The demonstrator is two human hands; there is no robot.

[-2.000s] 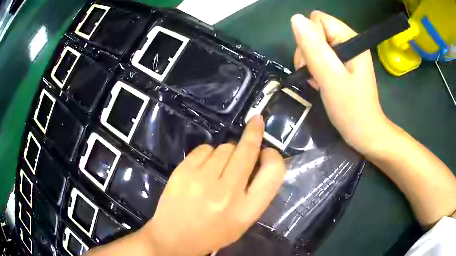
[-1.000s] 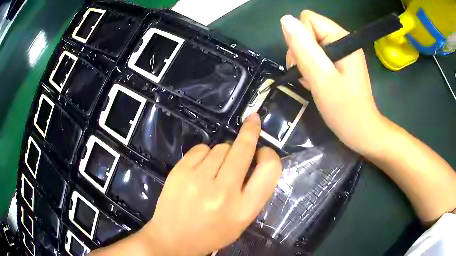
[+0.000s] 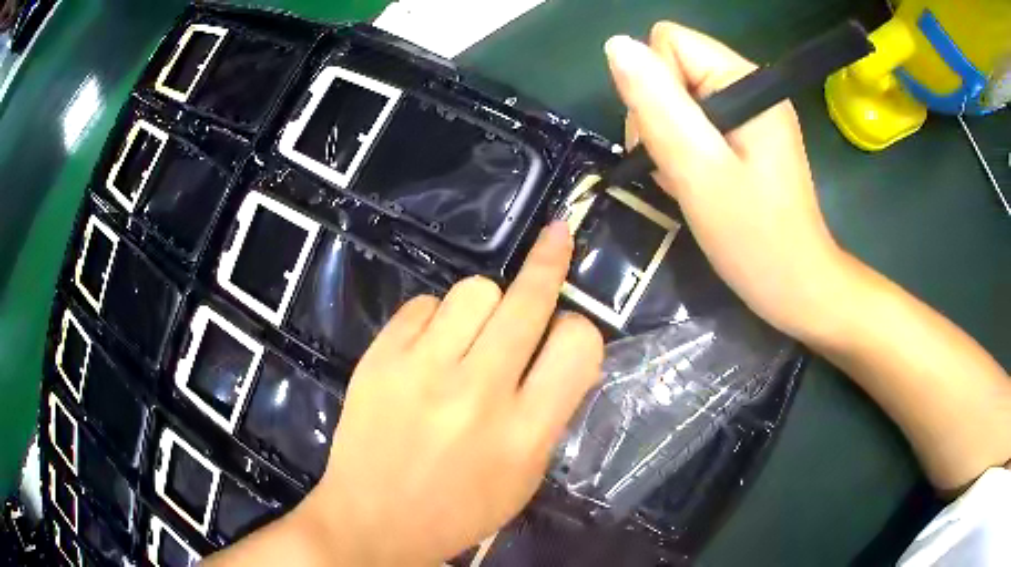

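A shiny black blister tray (image 3: 443,166) holds rows of pale open frames. My right hand (image 3: 737,166) grips a black pen-like tool (image 3: 793,75); its tip is at the upper left edge of a pale frame (image 3: 643,282) in the tray's right part. My left hand (image 3: 449,410) holds nothing; its index fingertip presses the left side of that frame, just below the tool tip, and covers part of it. A clear carrier sheet (image 3: 665,388) with small strips lies over the tray below the frame, partly behind my left hand.
A yellow fan base with blue trim (image 3: 881,105) stands on the dark-green work surface (image 3: 876,210) at the upper right. A white sheet (image 3: 455,22) lies beyond the tray's top edge. A brighter green surface (image 3: 67,144) shows at the left.
My left index fingertip has moved slightly up along the frame's left side. My right hand and the tool have shifted slightly left. The clear sheet's folds and glare look different.
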